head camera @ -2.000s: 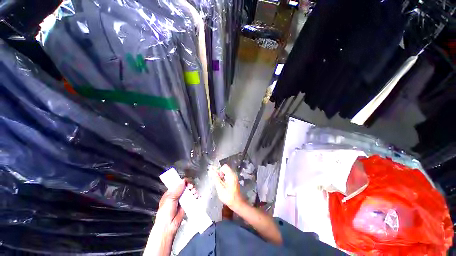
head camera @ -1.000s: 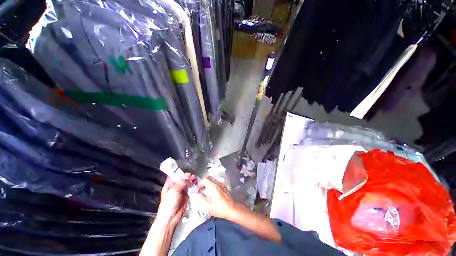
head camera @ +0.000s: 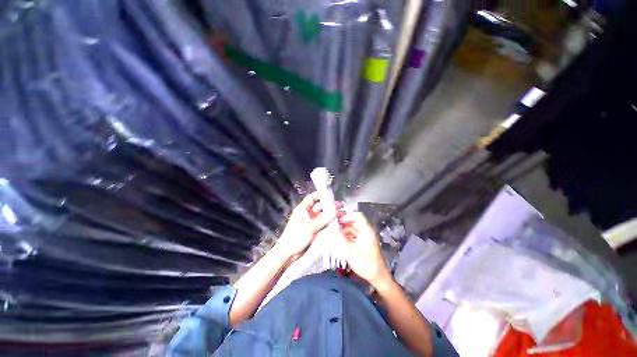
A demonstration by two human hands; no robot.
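A bundle of white tags or labels (head camera: 320, 178) stands upright between my hands, with a knob at its top and strips fanning out below. My left hand (head camera: 305, 222) is closed around its left side, just under the knob. My right hand (head camera: 360, 244) holds the strips on the right side, fingertips close to my left fingers. The strips' lower ends show between my hands, in front of my shirt. Image blur hides the exact finger grip.
Bagged dark jackets (head camera: 167, 132) fill the left, with green tape (head camera: 290, 82) across one. Black garments (head camera: 580, 104) hang at the right. A table (head camera: 461, 261) at lower right bears white plastic-wrapped goods and a red plastic bag (head camera: 594, 335).
The view has turned left, so the table and red bag sit farther right. The white bundle is now more upright, and both hands are close together on it.
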